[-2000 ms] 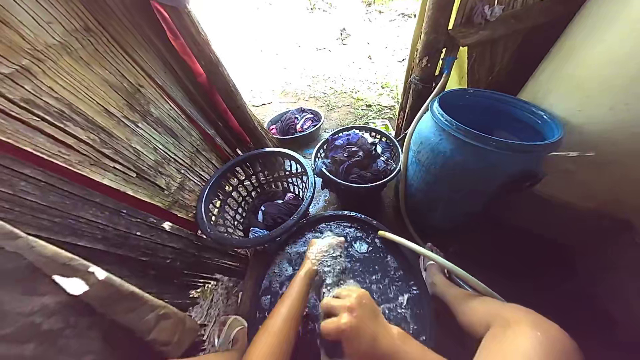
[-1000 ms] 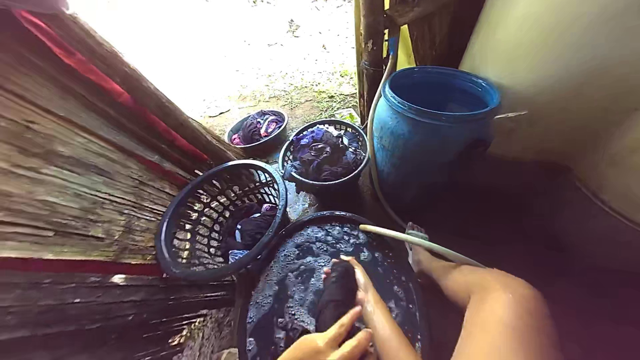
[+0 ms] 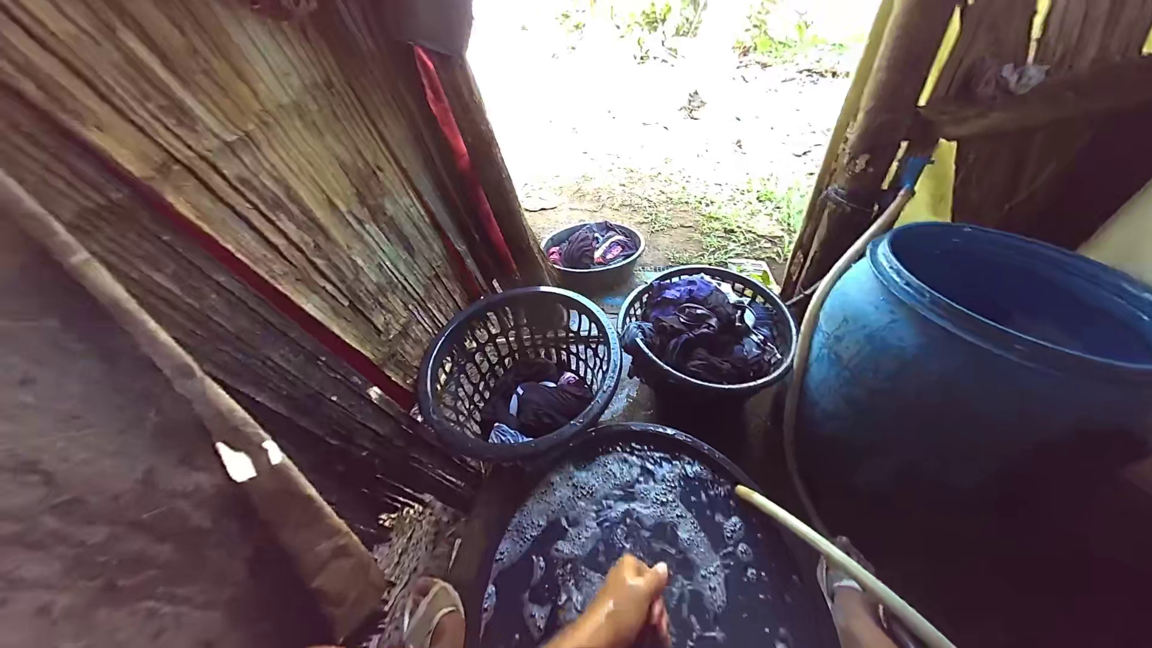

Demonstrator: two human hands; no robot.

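A black round tub (image 3: 648, 522) of dark, sudsy water fills the bottom middle of the head view. Over its near part, my left hand (image 3: 628, 589) reaches in from the bottom edge with its fingers curled; whether cloth is inside them is hidden. My right hand cannot be made out. The tip of a pale hose (image 3: 832, 553) rests over the tub's right rim. Beyond the tub, a dark lattice basket (image 3: 432, 382) on the left holds some dark clothes (image 3: 540, 400). Another basket (image 3: 715, 387), to its right, is heaped with dark and purple clothes (image 3: 702, 328).
A metal basin (image 3: 598, 272) of clothes sits farther off by the doorway. A large blue barrel (image 3: 936, 387) stands at the right, with a hose (image 3: 801, 387) running down beside it. A slatted wall (image 3: 297, 162) rises on the left. My feet flank the tub.
Both hands were over the tub one second ago, with dark cloth at them. Now one hand shows low in view and that cloth cannot be seen. The view has shifted.
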